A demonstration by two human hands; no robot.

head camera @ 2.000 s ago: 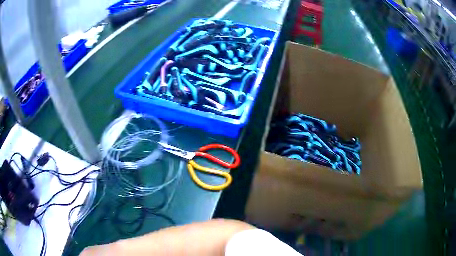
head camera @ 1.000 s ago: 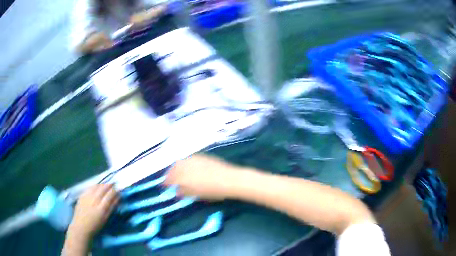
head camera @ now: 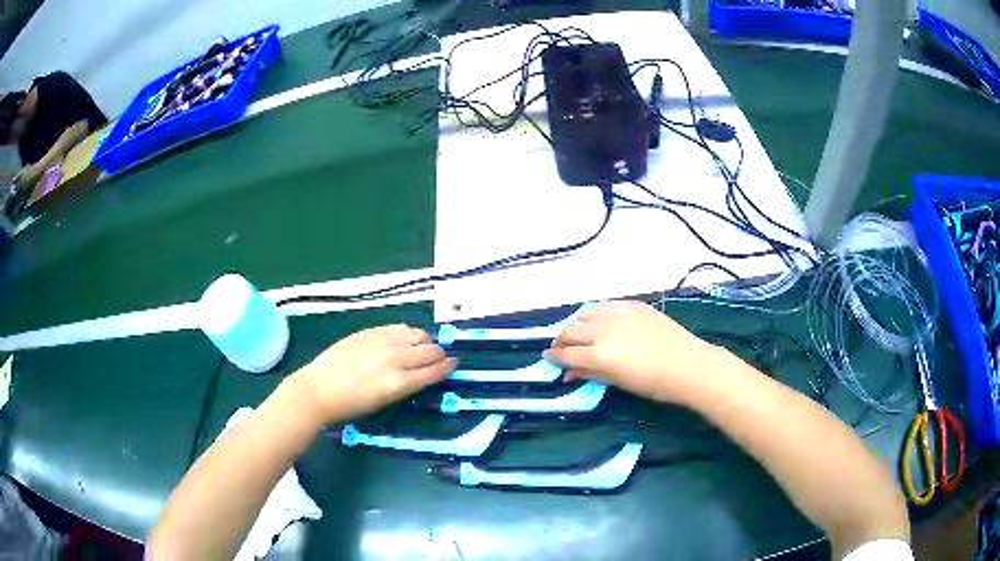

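Several black and light-blue 3D printing pens lie side by side on the dark-green bench in front of me, such as the nearest one [head camera: 548,476]. My left hand [head camera: 378,370] has its fingers on the left end of the second pen from the back [head camera: 502,375]. My right hand [head camera: 623,348] has its fingers on the same pen's right end and partly covers the right end of the rearmost pen [head camera: 499,333]. The fingertips' undersides are hidden. Thin black cords run right from the pens.
A white board [head camera: 515,230] bears a black box [head camera: 598,110] with cables. A pale blue-white cylinder [head camera: 247,323] and crumpled white cloth [head camera: 287,515] are at left. Clear filament coils [head camera: 877,279], scissors [head camera: 930,455] and a blue bin [head camera: 954,252] are at right, near a grey post [head camera: 861,121]. A person sits far left.
The view has swung left from the carton and bin to the pens. My left hand has moved right onto a pen; my right hand is now at that pen's other end.
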